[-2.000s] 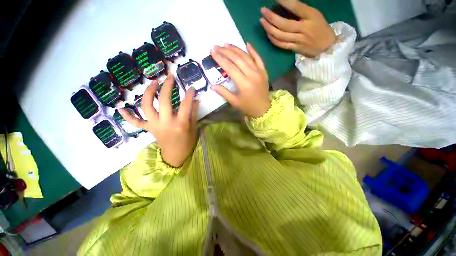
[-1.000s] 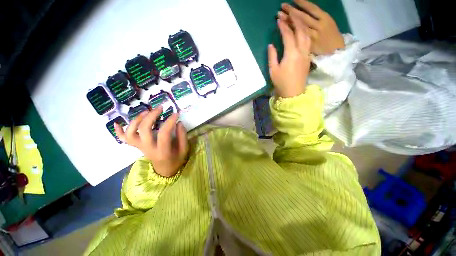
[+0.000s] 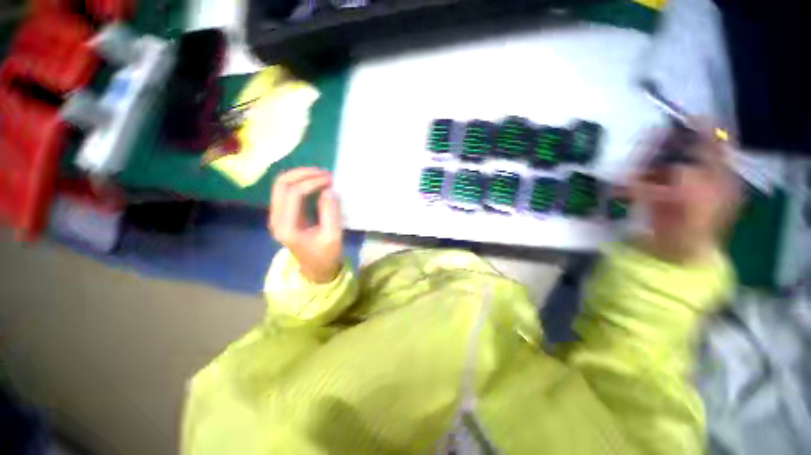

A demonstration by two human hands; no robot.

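Note:
Several watch heads lie in two rows, upper row and lower row, on the white sheet. Their dark screens show green text. My left hand is at the sheet's left edge, away from the watches, fingers curled, thumb apart, with nothing seen in it. My right hand is strongly blurred at the right end of the lower row, near a partly hidden watch. A dark shape shows at its fingers; whether it is held cannot be told.
A yellow scrap, a dark smartphone, a white power strip and a red tray are at left. A black tray stands beyond the sheet. A pen-like item is at upper right. A white striped sleeve shows lower right.
The view has swung left. My left hand has left the watches for the sheet's left edge. My right hand has moved from near the other person's hand to the right end of the rows.

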